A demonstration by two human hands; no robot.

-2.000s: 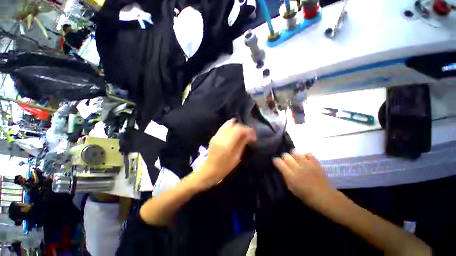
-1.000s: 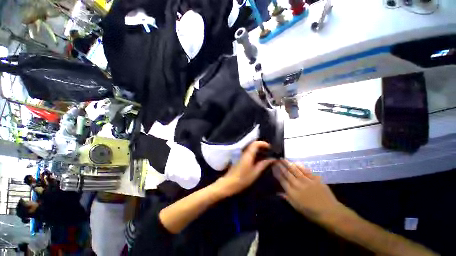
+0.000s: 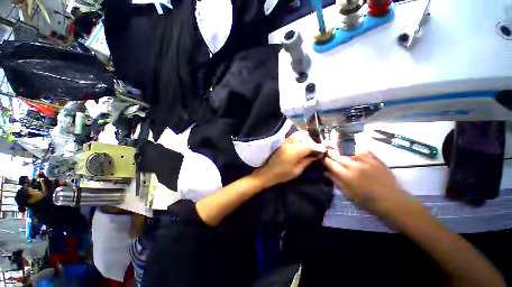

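Note:
The black garment piece [image 3: 247,78] lies left of the sewing machine [image 3: 359,73] and hangs down over my lap. A white fabric part [image 3: 259,148] shows in it beside my left hand. My left hand [image 3: 289,162] and my right hand [image 3: 359,174] meet at the presser foot [image 3: 320,132], fingertips close together, pinching the garment's edge under the lit end of the head. The edge between the fingers is mostly hidden by them.
Green thread snips [image 3: 407,143] and a black smartphone [image 3: 477,160] lie right of the needle. A garment pile [image 3: 151,61] with white shapes is beyond the machine's end. Another, cream machine [image 3: 106,163] stands at the left, with people [image 3: 39,207] farther off.
Both hands have moved up to the needle with the garment's edge. The white part that came into view near my left hand has shifted up and right. The view has moved closer to the machine.

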